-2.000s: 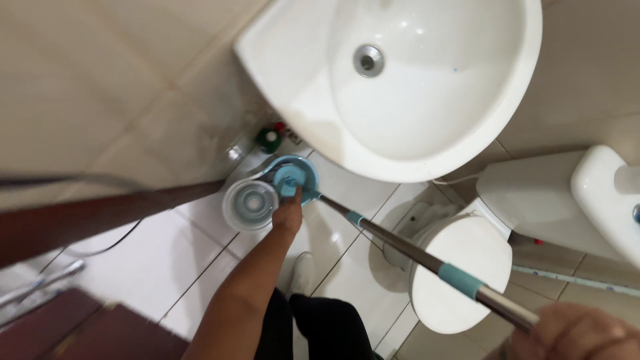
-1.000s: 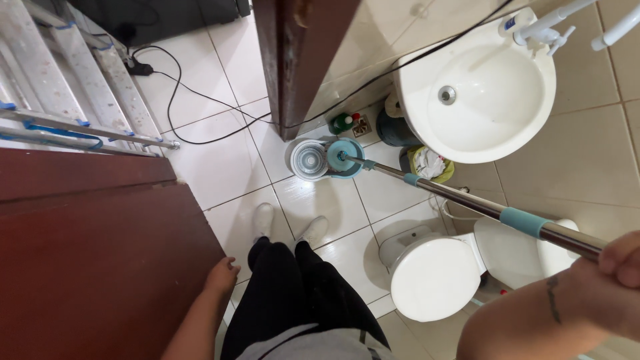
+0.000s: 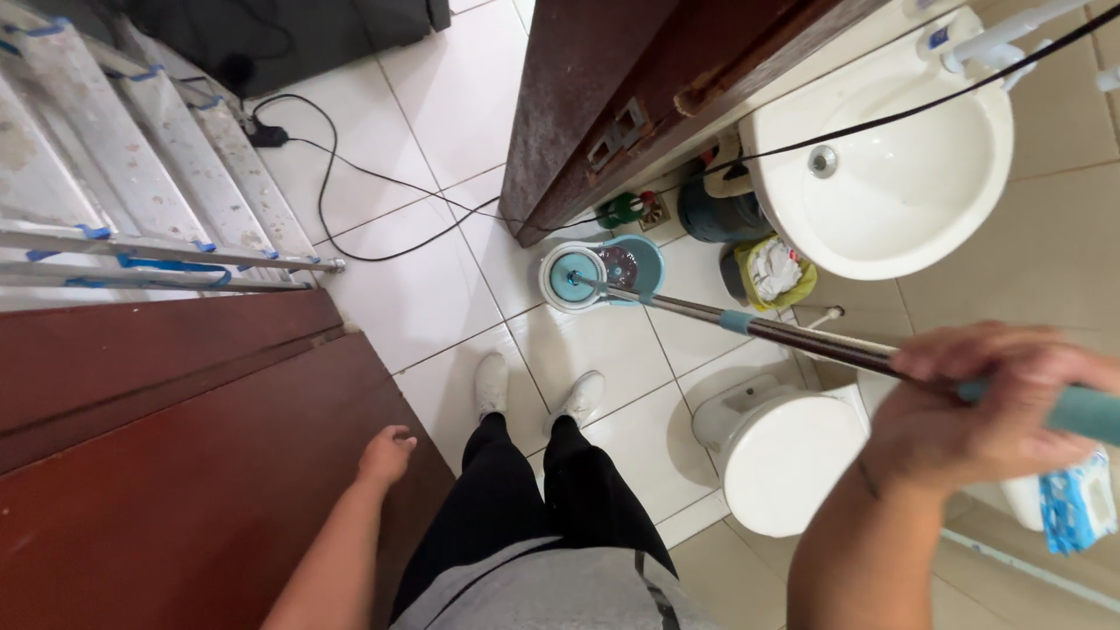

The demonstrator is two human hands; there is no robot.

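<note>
My right hand (image 3: 980, 402) is closed around the upper part of a metal spin-mop handle (image 3: 787, 337) with teal sections. The handle slants down to the left, where the round teal mop head (image 3: 577, 276) sits in the white spinner basket (image 3: 556, 300) of a teal mop bucket (image 3: 650, 262). Dark liquid shows in the bucket's other side. My left hand (image 3: 388, 455) hangs low beside my leg, holding nothing, with its fingers loosely curled, over the brown wooden door (image 3: 219, 490).
The bucket stands by a dark door edge (image 3: 560, 131), near a green bottle (image 3: 619, 210), a bin with a yellow bag (image 3: 809, 289), the toilet (image 3: 792, 464) and the washbasin (image 3: 884, 192). An aluminium ladder (image 3: 157, 175) leans left. A black cable (image 3: 385, 259) crosses the floor and the upper view.
The mop head has moved from the bucket's open side into the white spinner basket. My left hand, at the mop head two seconds ago, is away from it. The view has shifted widely.
</note>
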